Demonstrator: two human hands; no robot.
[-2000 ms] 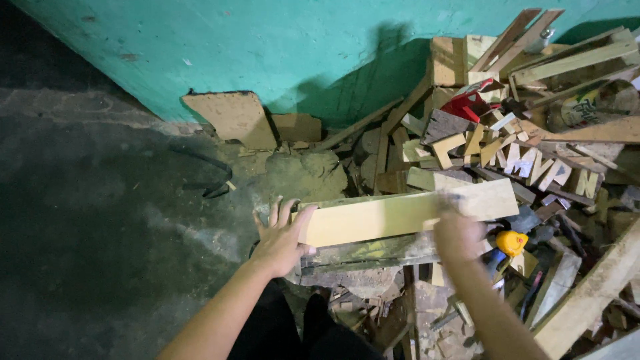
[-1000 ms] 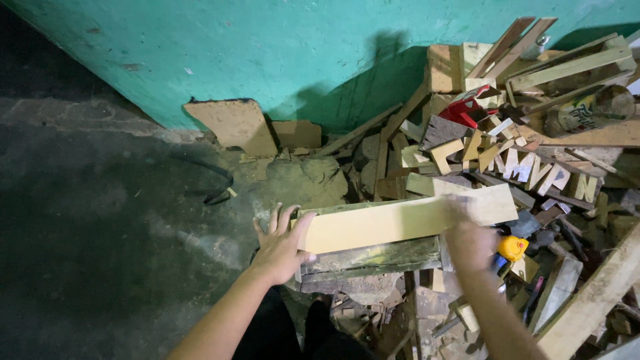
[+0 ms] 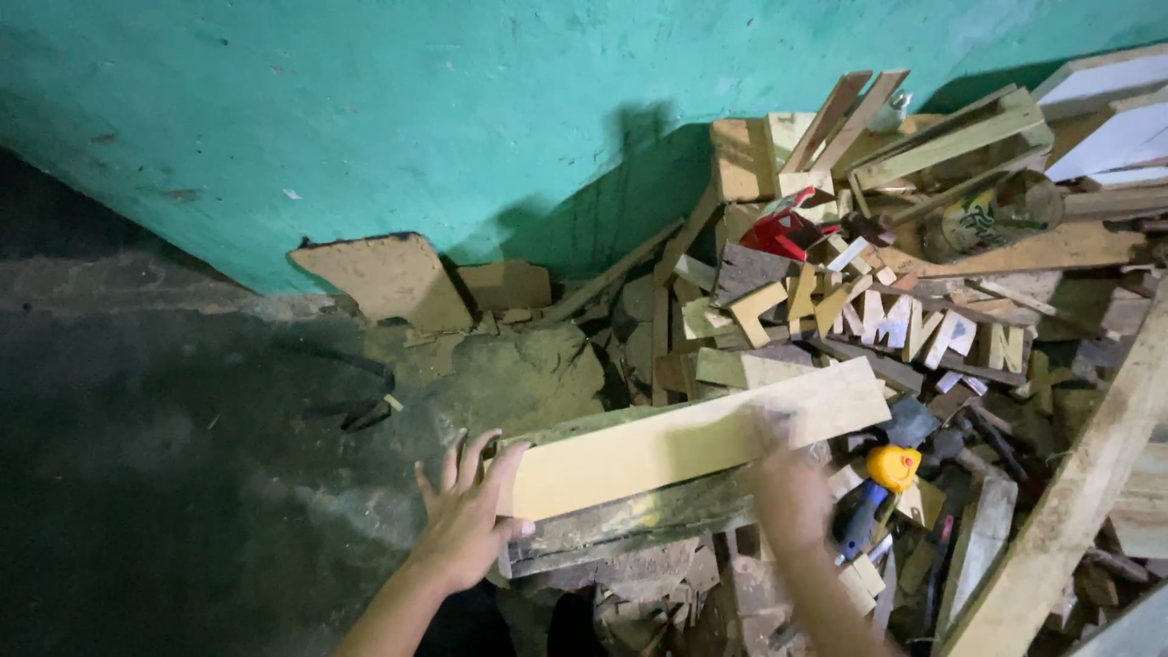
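Note:
A pale, flat wooden board [image 3: 639, 456] lies at a slant across a rough, weathered wooden block [image 3: 630, 529]. My left hand [image 3: 465, 511] grips the board's left end, thumb at its lower edge and fingers spread over the end. My right hand [image 3: 789, 484] is blurred over the right part of the board; whether it holds something there is hard to see. Right of that hand lie a yellow tape measure [image 3: 892, 467] and a tool with a blue handle [image 3: 860, 520].
Cut wooden letters [image 3: 899, 324], a red tool [image 3: 785, 228], a glass jar [image 3: 995, 219] and many offcuts fill the right side. A long plank [image 3: 1068, 493] slants at lower right. A broken board [image 3: 392, 278] leans on the green wall [image 3: 383, 119].
My right hand stays blurred over the right part of the board in all frames. My left hand keeps its place at the left end.

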